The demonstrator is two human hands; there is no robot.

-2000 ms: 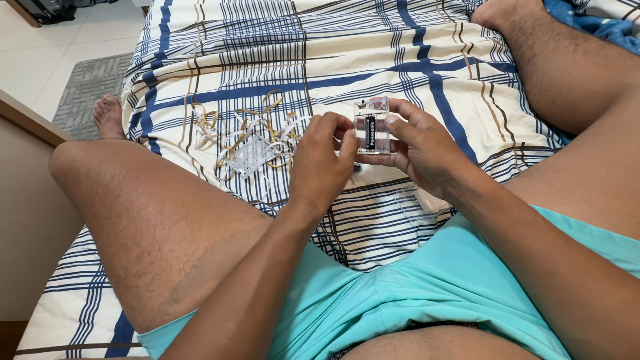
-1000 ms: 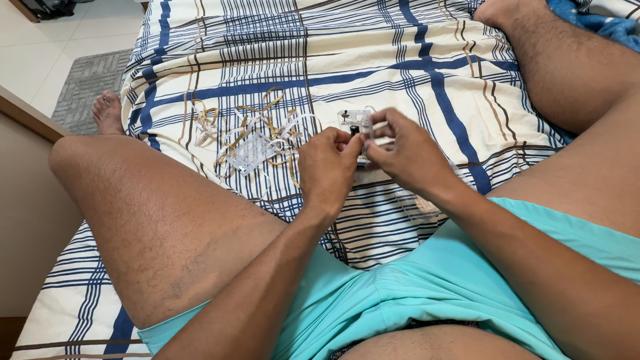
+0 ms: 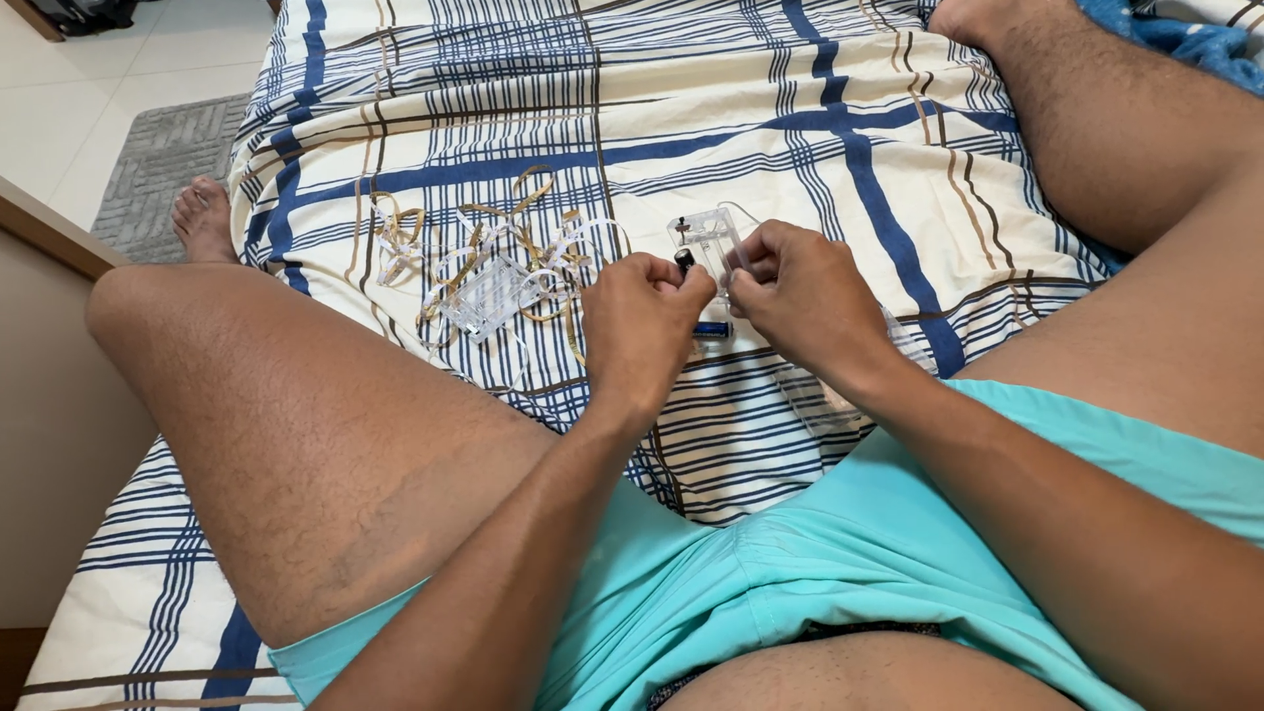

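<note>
My left hand (image 3: 642, 326) pinches a small black cylindrical battery (image 3: 683, 260) between thumb and fingers. My right hand (image 3: 810, 296) holds the right edge of a clear plastic battery case (image 3: 706, 235), which has a thin wire at its top corner. The battery is at the case's lower left side. A blue battery (image 3: 712, 330) lies on the sheet just below the hands. Left of my left hand lie a clear ribbed plastic piece (image 3: 491, 296) and tangled gold and white ribbon (image 3: 533, 262).
A clear plastic package (image 3: 825, 400) lies partly under my right forearm. The patterned bed sheet (image 3: 711, 138) has folds. My bare legs frame the work on both sides. A blue blanket (image 3: 1185, 38) is at the far right, and a grey rug (image 3: 168, 163) lies on the tiled floor.
The case was held up between both hands two seconds ago; now it is lower, with the black battery beside it in my left fingers. The blue battery on the sheet shows more plainly now.
</note>
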